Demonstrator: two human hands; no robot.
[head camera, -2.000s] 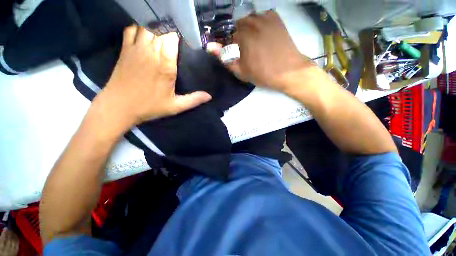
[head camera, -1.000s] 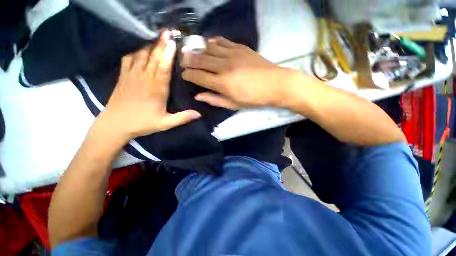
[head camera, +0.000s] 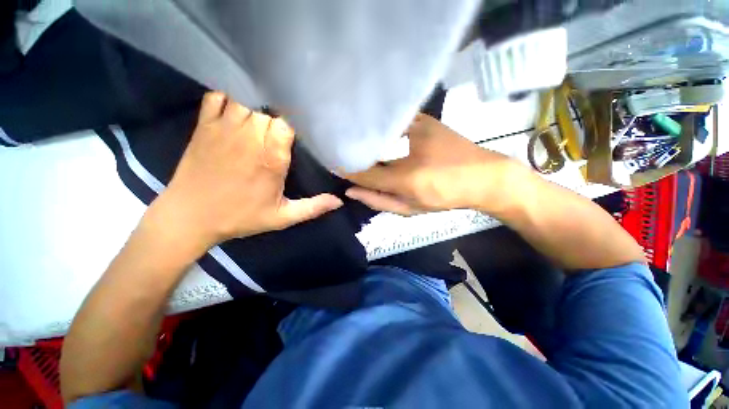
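A dark garment panel (head camera: 308, 260) with a thin white-grey piping line (head camera: 136, 162) lies over the table and hangs over its front edge. My left hand (head camera: 236, 172) lies flat on the panel, fingers forward, thumb out to the right, not gripping. My right hand (head camera: 424, 172) is at the panel's right part, thumb and fingers low over the cloth; its fingertips are partly hidden by the grey-white machine head (head camera: 336, 72), so its hold cannot be told. The needle and presser foot are hidden behind the head.
Yellow-handled shears (head camera: 563, 132) lie right of the machine. Beside them a small cardboard box (head camera: 599, 144) holds metal tools and a green handle (head camera: 666, 125). Red crates stand below the table at the right (head camera: 646, 220) and left (head camera: 40, 371). The table edge (head camera: 416, 240) has a printed scale.
The machine head now covers more of the view and hides the sewing spot. My right hand appears further right, away from my left hand. My left hand stays on the panel.
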